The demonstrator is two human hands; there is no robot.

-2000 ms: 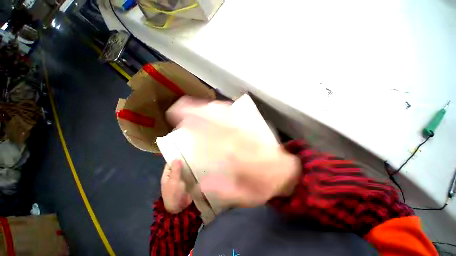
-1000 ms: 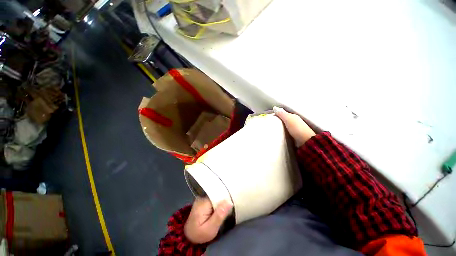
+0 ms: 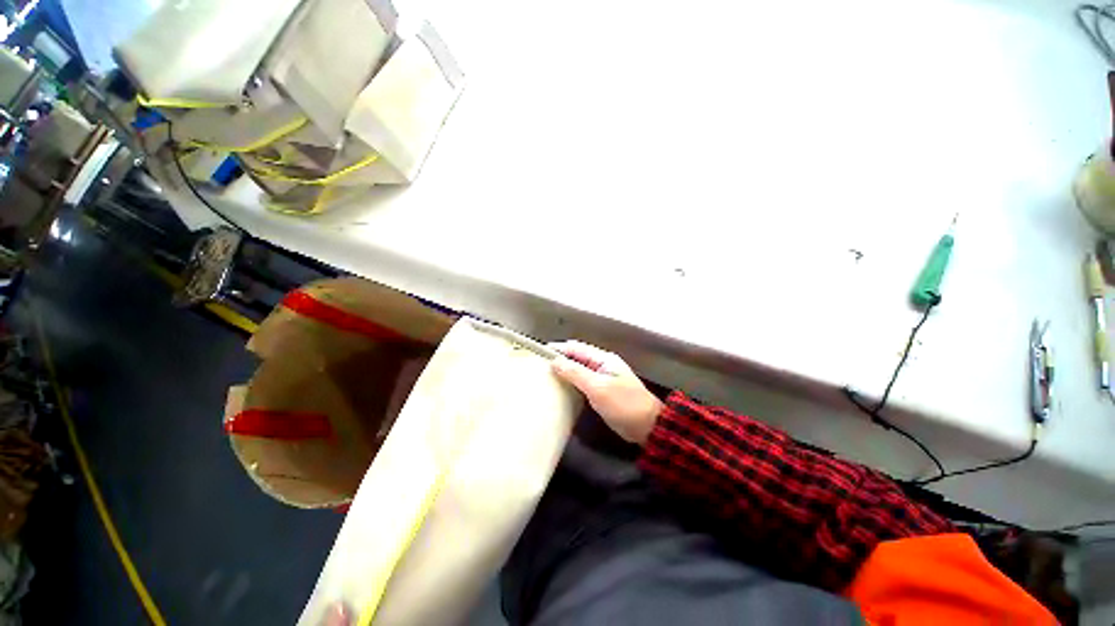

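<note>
A beige bag body (image 3: pixel 452 477) slants across my lap from the bin to the bottom edge. A yellow edge strip (image 3: pixel 410 538) runs along its length. My right hand (image 3: pixel 611 389) grips its upper right corner at the rim, fingers over the edge. My left hand (image 3: pixel 339 613) is almost wholly cut off or hidden; only a fingertip shows against the bag at the bottom edge. The bag's mouth and inside are hidden.
A brown carton bin (image 3: pixel 287 471) with red tape stands left of the bag. On the white table (image 3: pixel 734 159) lie beige bag bodies (image 3: pixel 214 55) at far left, a green-handled awl (image 3: pixel 934 272), corded snips (image 3: pixel 1041 373) and a pale yellow pen-like tool (image 3: pixel 1097 312). A cup (image 3: pixel 1097 192) is cut off at right.
The bag has been turned and lowered, so its yellow strip now shows lengthwise. My left hand has moved down, mostly out of view. The view has shifted toward the table's tools and bag pile.
</note>
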